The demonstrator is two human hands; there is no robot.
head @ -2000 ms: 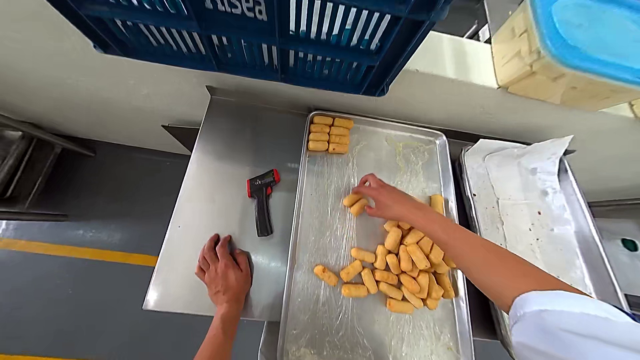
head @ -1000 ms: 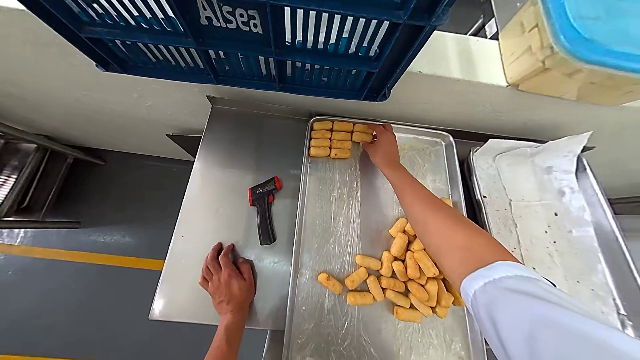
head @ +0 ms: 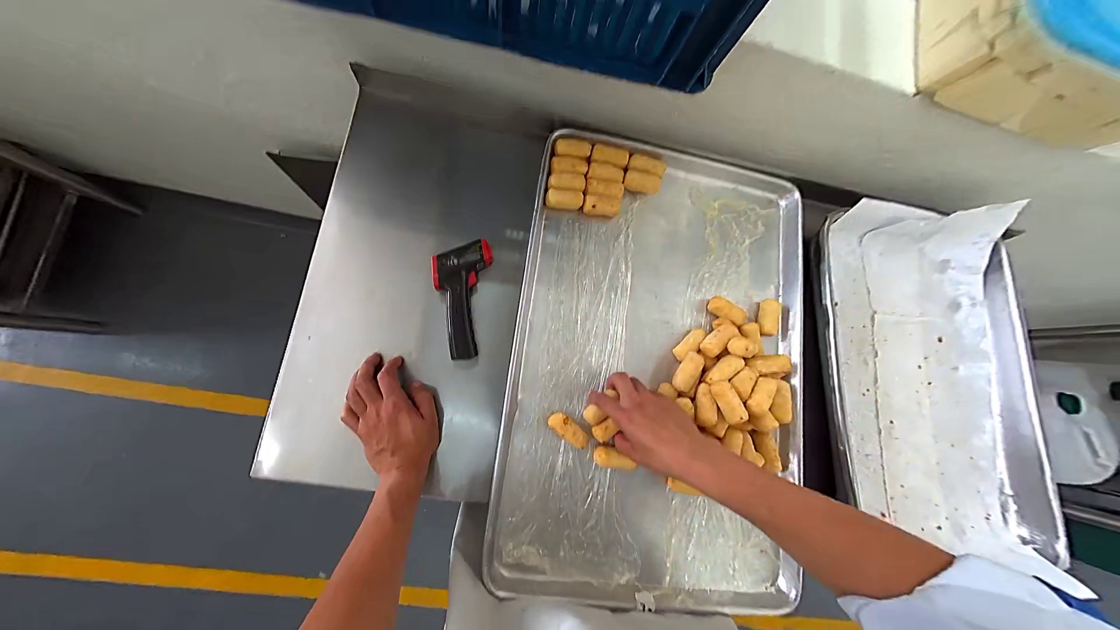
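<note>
My right hand is over a large metal sheet tray, its fingers around two small golden food rolls. A heap of similar rolls lies to its right, partly under the forearm, and single rolls lie to its left. Rows of rolls sit side by side in the tray's far left corner. Film-like material lines parts of the tray. My left hand rests palm down on the steel table, holding nothing, near a black and red infrared thermometer gun.
At the right stands another metal tray with stained white paper. A blue plastic crate and a blue-lidded container are beyond the trays. A pale wall runs behind the table.
My right hand set two rolls down at the end of the far corner rows, then moved back to the loose rolls near the heap. My left hand stays on the table.
</note>
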